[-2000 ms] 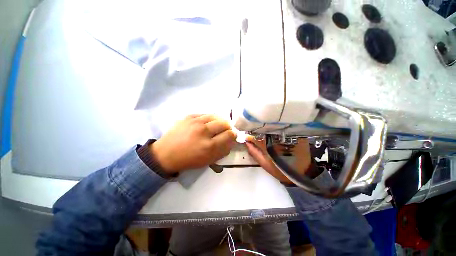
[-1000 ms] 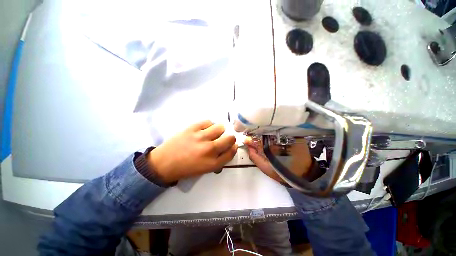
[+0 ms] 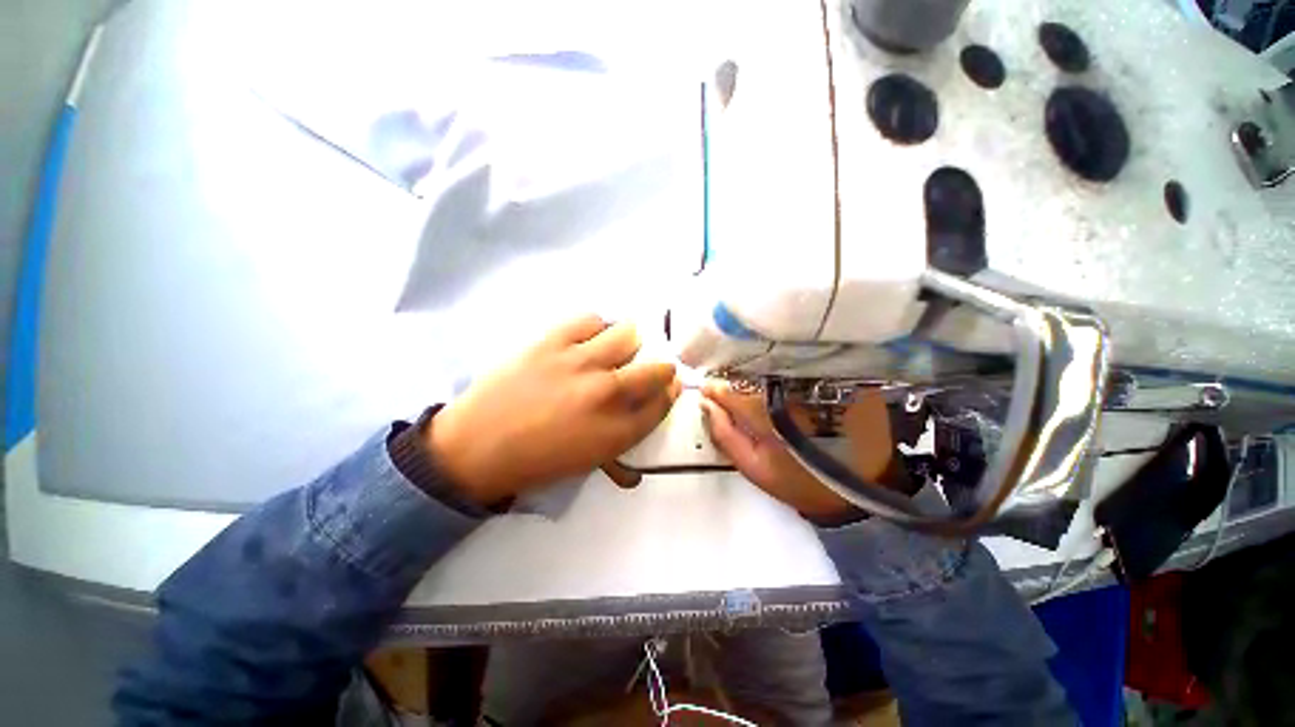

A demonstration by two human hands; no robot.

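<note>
A pale fabric piece (image 3: 526, 213) lies spread and partly folded on the table left of the sewing machine head (image 3: 767, 199); its outline is washed out by the lamp. My left hand (image 3: 561, 412) pinches a small white edge (image 3: 690, 378) of cloth between thumb and fingers just left of the needle area. My right hand (image 3: 795, 447) has its fingertips on the same edge from the right, partly hidden behind the looped metal guard (image 3: 1023, 426). The needle tip cannot be made out.
A tape measure (image 3: 568, 621) runs along the table's front edge. A black block (image 3: 1165, 504) with a white cable is at the right edge, beside dark items (image 3: 959, 455) right of my right hand. A white cord (image 3: 656, 682) hangs over the lap. A blue bin (image 3: 1082, 639) is below right.
Both hands stay pinched at the white edge, with only slight finger shifts. The view shifts a little, so the machine head appears further right than one second ago.
</note>
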